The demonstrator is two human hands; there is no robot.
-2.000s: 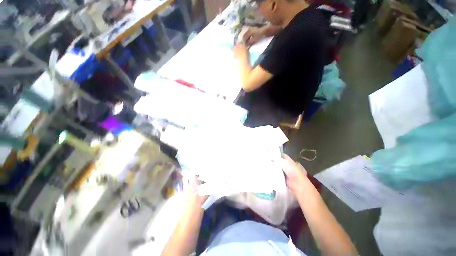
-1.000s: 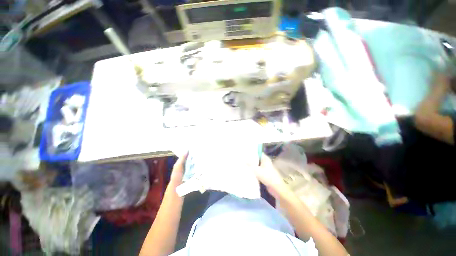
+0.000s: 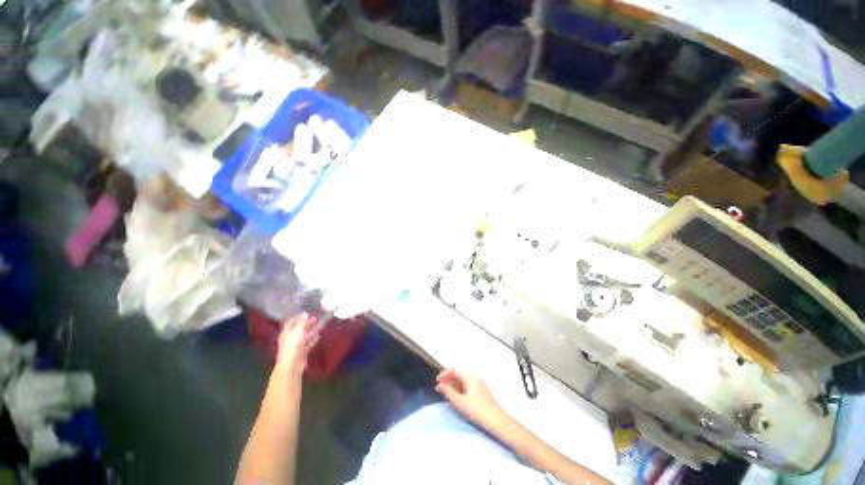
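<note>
White cut fabric pieces [image 3: 353, 299] lie at the left part of the front edge of the white table. Overexposure hides where they end on the table top. My left hand [image 3: 298, 339] is just below and beside their near corner, fingers apart, with nothing seen in it. My right hand [image 3: 463, 390] is at the table's front edge, fingers loosely bent and empty. The sewing machine [image 3: 654, 350] stands to the right of both hands. A slim dark tool, perhaps thread snips [image 3: 525, 368], lies in front of the machine head.
A blue basket [image 3: 357, 121] with white cones adjoins the table's left end. A red bin [image 3: 327, 352] is below the front edge. A control panel [image 3: 740, 284] rises behind the machine. Off-white fabric [image 3: 175, 265] hangs low at the left, with white table surface [image 3: 427, 142] beyond the basket.
The view has swung left from the neighbouring worker to my own table. The white pieces have passed from both my hands to the table's left front, and my hands have moved apart.
</note>
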